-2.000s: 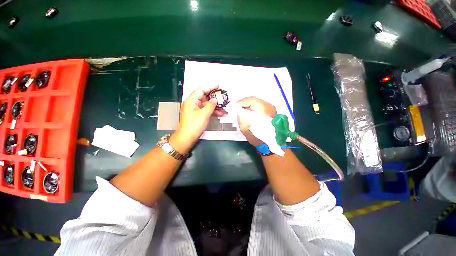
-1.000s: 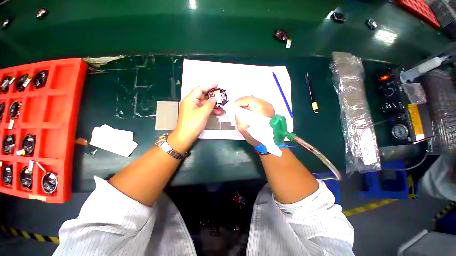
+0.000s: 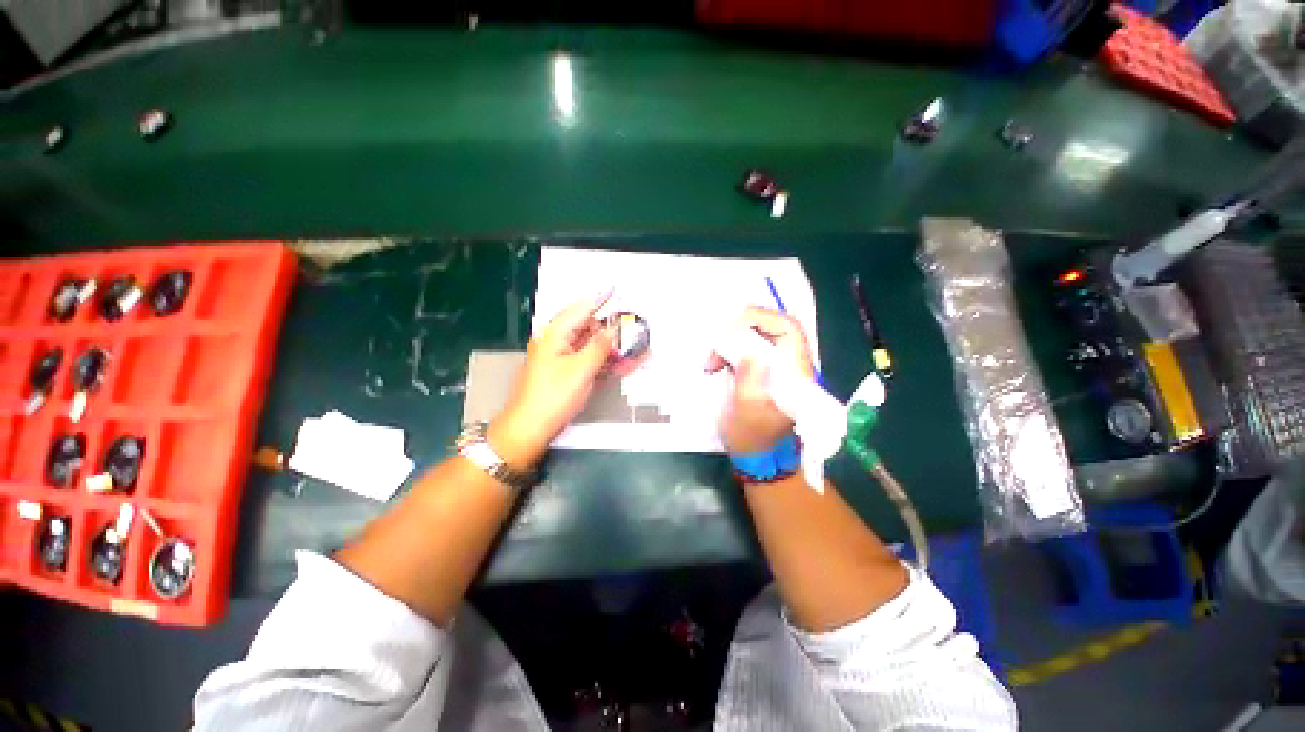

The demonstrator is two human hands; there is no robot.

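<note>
My left hand (image 3: 561, 375) holds a small round black and silver watch module (image 3: 627, 333) between its fingertips, over the white work paper (image 3: 673, 283). My right hand (image 3: 763, 375) is right of the module, apart from it, and holds a crumpled white wipe (image 3: 810, 419). A syringe inside the wipe cannot be made out. A green adapter (image 3: 862, 425) shows at the wipe's rear, with a clear air hose (image 3: 905, 511) curving down beside my forearm. A grey-beige card (image 3: 491, 389) lies at the paper's left edge.
A red tray (image 3: 246, 375) with round modules stands at left, a folded white wipe (image 3: 348, 453) beside it. Right of the paper lie a thin black tool (image 3: 869, 323), a clear plastic strip (image 3: 1002, 375) and a black controller (image 3: 1116, 375). Beyond, the green belt (image 3: 429, 129) carries several modules.
The view has tilted up, so the bench sits lower. My right hand with the wipe and green adapter has moved away from the module and turned. The belt modules beyond have shifted.
</note>
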